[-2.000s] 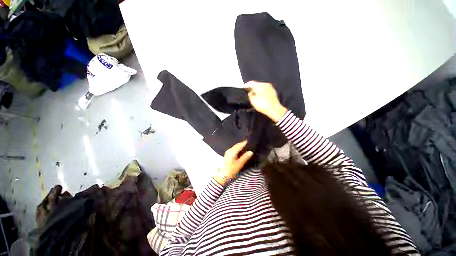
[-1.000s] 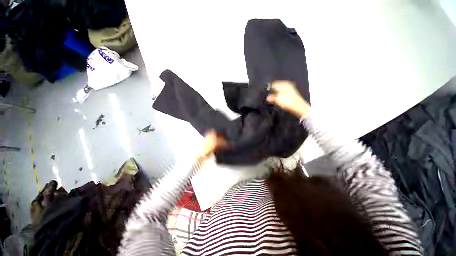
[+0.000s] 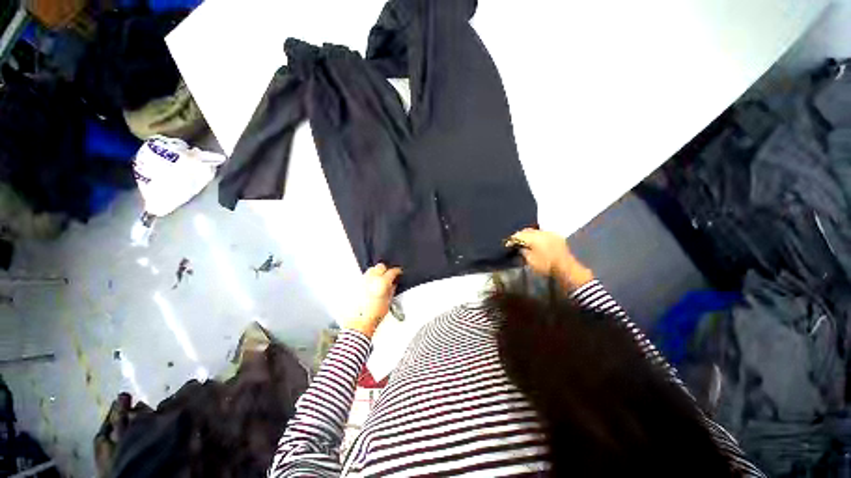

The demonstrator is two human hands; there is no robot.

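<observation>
Dark grey trousers lie on the white table, spread lengthwise away from me, with the near edge at the table's near side. One part is folded out to the left, and the far end is bunched. My left hand is closed on the near left corner of the trousers. My right hand is closed on the near right corner. The edge between my hands is drawn fairly straight. My fingertips are partly hidden by the cloth.
A large heap of dark grey garments is at the right, with blue plastic beside it. Dark brown garments lie at the lower left. A white printed bag is on the grey floor. Dark hair hangs in front of the camera view.
The trousers were bunched and folded near me; now they are opened out lengthwise. Both my hands have moved to the near edge, one at each corner.
</observation>
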